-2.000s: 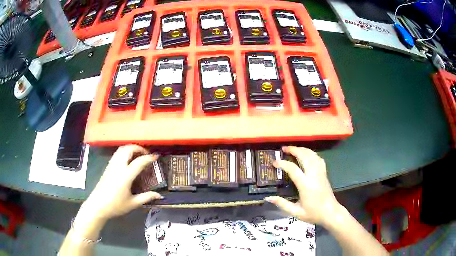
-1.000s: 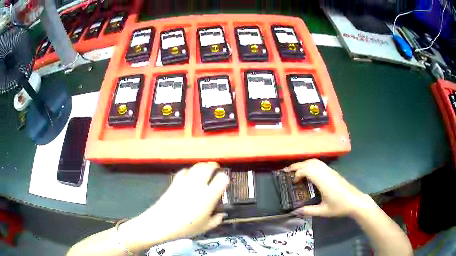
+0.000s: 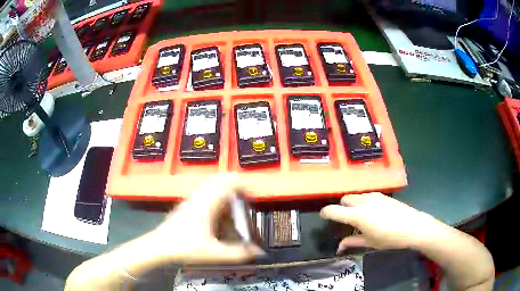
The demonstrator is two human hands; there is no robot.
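Small dark batteries (image 3: 283, 228) with brown-gold print and pale stripes lie at the table's front edge. My left hand (image 3: 208, 227) is blurred and holds some batteries on edge between thumb and fingers, left of the ones lying down. My right hand (image 3: 373, 220) is to their right, fingers and thumb apart; a small dark patch shows under it, and I cannot tell if it touches anything. The orange-red phone tray (image 3: 256, 187) lies just beyond my hands. Black phones (image 3: 257, 133) with white labels and gold badges lie in its two rows of pockets.
A dark smartphone (image 3: 94, 185) lies on white paper (image 3: 60, 213) at left, beside a small dark fan (image 3: 63, 145) and a metal post (image 3: 73, 48). Another red tray (image 3: 114, 59) is at back left. A pale board (image 3: 425, 59) and a blue tool (image 3: 466, 62) are at back right.
The spread row of batteries has been gathered together. My left hand has lifted some of them on edge. My right hand has opened, and the batteries seen in it before no longer show.
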